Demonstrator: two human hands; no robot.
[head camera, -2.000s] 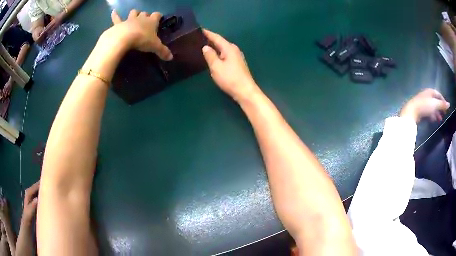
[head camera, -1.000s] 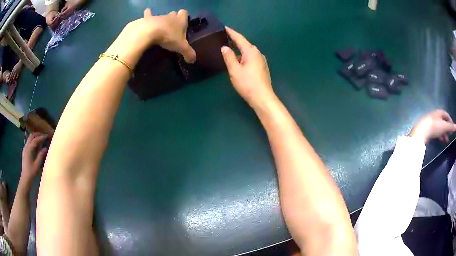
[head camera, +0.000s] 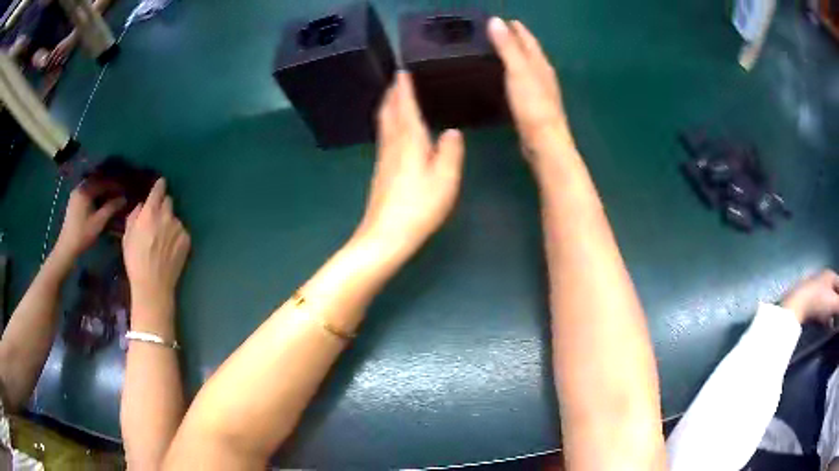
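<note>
Two black boxes stand side by side at the top centre, a narrow gap between them. The left box (head camera: 340, 92) and the right box (head camera: 455, 87) each have a black insert with a shaped cut-out on top. My left hand (head camera: 414, 175), slightly blurred, has its fingertips at the gap, by the right box's left front edge, thumb spread. My right hand (head camera: 534, 87) lies flat along the right box's right side, fingertips at its top edge. Neither hand's fingers close around a box; firm contact of the left hand cannot be told.
At the left, another person's hands (head camera: 156, 239) handle a dark object, with shiny mixed bits (head camera: 97, 313) nearby. Small black packs (head camera: 731, 179) lie in a pile at the right, near a white-sleeved arm (head camera: 736, 386). Pale frame legs (head camera: 37, 110) stand at the upper left.
My left hand has come off the left box's top and moved down and right to the gap. The boxes now stand apart. The view has shifted; the left neighbour's hands show more.
</note>
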